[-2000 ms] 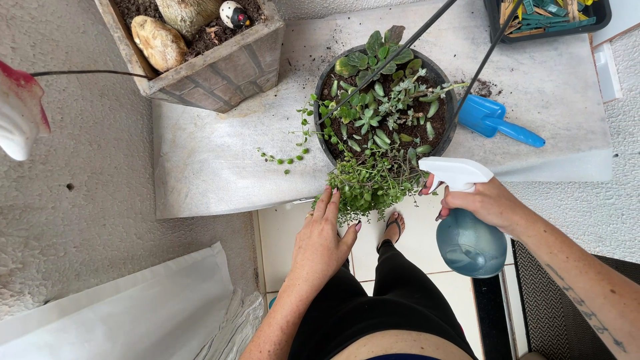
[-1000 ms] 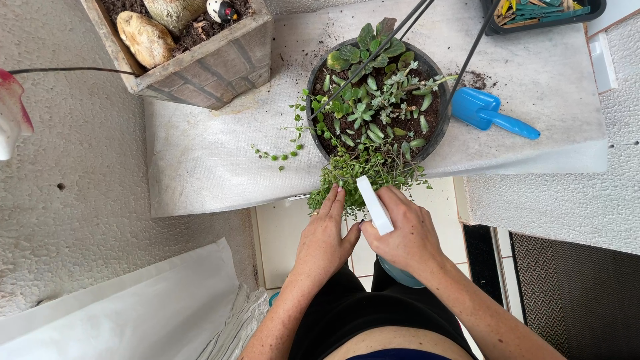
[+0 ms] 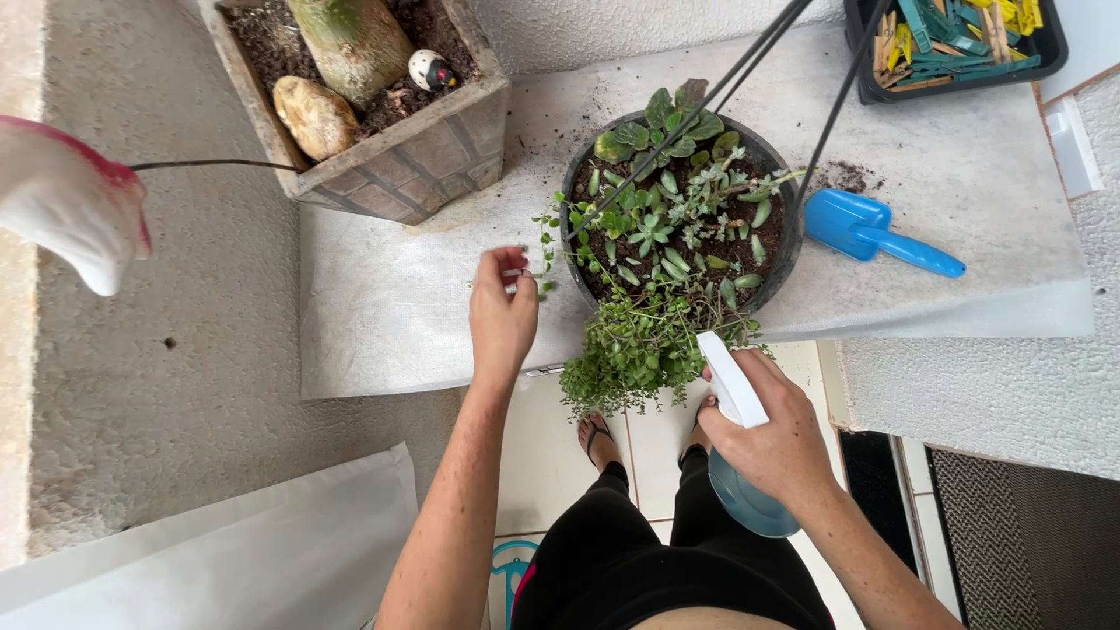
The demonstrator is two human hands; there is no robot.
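Note:
A round black hanging pot [image 3: 774, 280] holds dark soil, small succulents [image 3: 652, 229] and a bushy trailing plant [image 3: 639, 346] that spills over its near rim. My right hand [image 3: 770, 420] grips a spray bottle with a white trigger head [image 3: 733, 381] and a translucent bluish body [image 3: 751, 499], its nozzle pointing at the trailing plant. Left of the pot, the fingers of my left hand [image 3: 505, 302] are curled at a thin trailing stem [image 3: 547, 241]; whether they pinch it is unclear. A blue plastic hand trowel [image 3: 884, 234] lies right of the pot, beside spilled soil.
A square stone-look planter [image 3: 411, 166] with a thick trunk and stones stands at the back left. A black tray [image 3: 962, 83] of clothespins is at the back right. Black hanger wires [image 3: 691, 118] rise from the pot. A pink-and-white object [image 3: 74, 197] juts in at left.
My left hand has moved from the bushy trailing plant to the thin stem left of the pot. The spray bottle in my right hand was over my lap and is now farther right.

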